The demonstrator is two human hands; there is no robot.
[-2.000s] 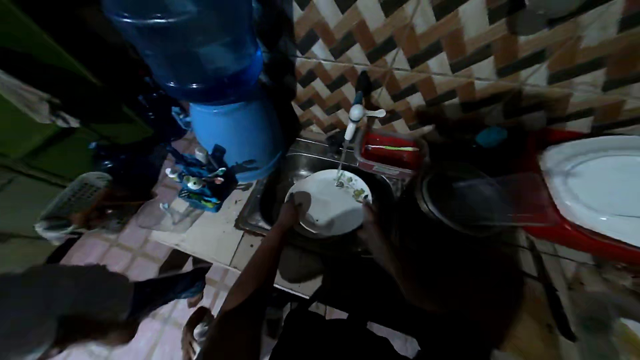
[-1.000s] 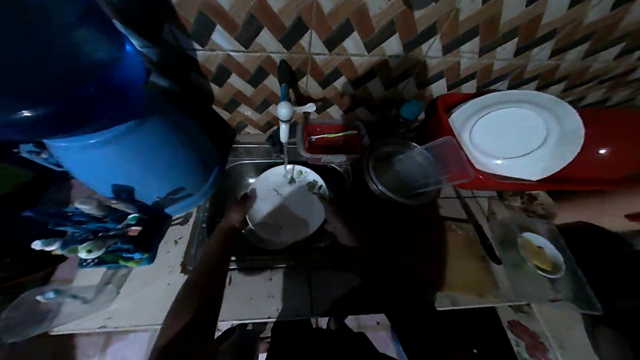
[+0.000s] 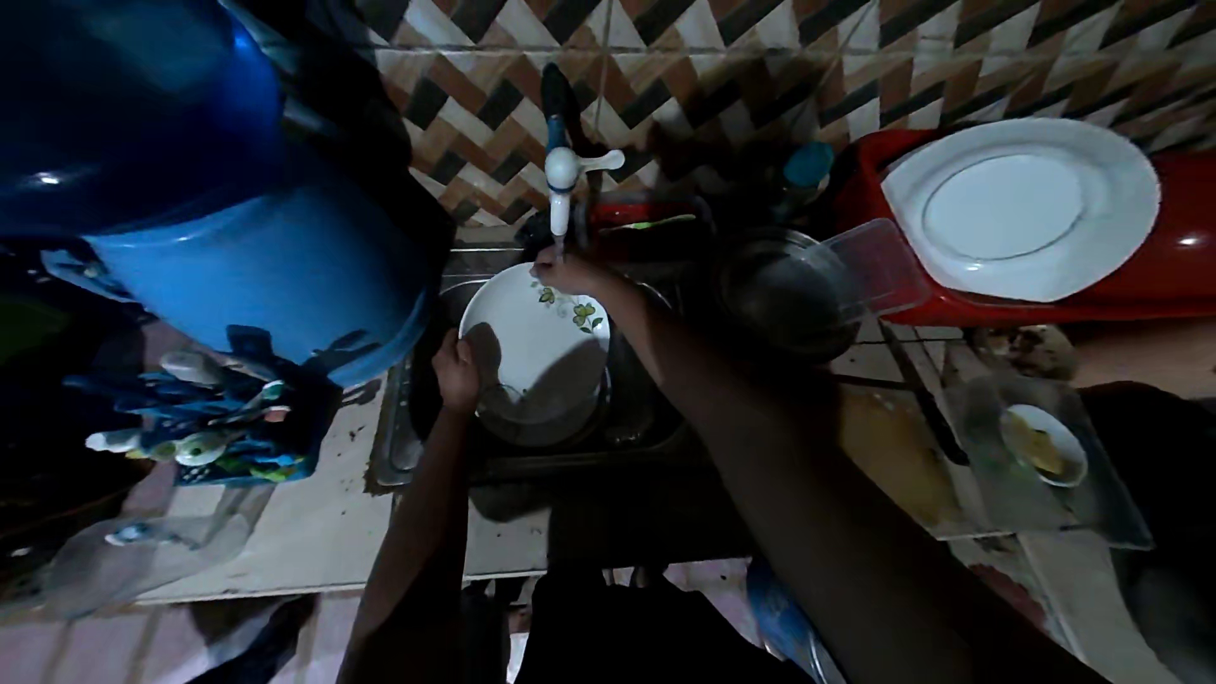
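A white plate with a green floral print (image 3: 532,347) is tilted over the metal sink (image 3: 394,446), under the white faucet (image 3: 560,180). My left hand (image 3: 457,372) grips its left rim, thumb on the face. At the top rim, just beneath the spout, is my right hand (image 3: 567,273), its fingers on or against the plate; whether they grip it cannot be told. A thin stream of water seems to fall from the spout onto that hand. The lower part of the plate lies in shadow.
Left stand a blue water dispenser (image 3: 275,275) and a basket of utensils (image 3: 256,470). A red container (image 3: 646,214) sits behind the sink. Rightward are a pot (image 3: 788,294), a large white plate (image 3: 1016,204) on a red tray (image 3: 1183,237), a knife (image 3: 936,408), a small bowl (image 3: 1073,446) and another person's arm (image 3: 1130,351).
My right hand has moved from the plate's right side up to its top edge under the faucet. My left hand still holds the left rim. The view has swung right.
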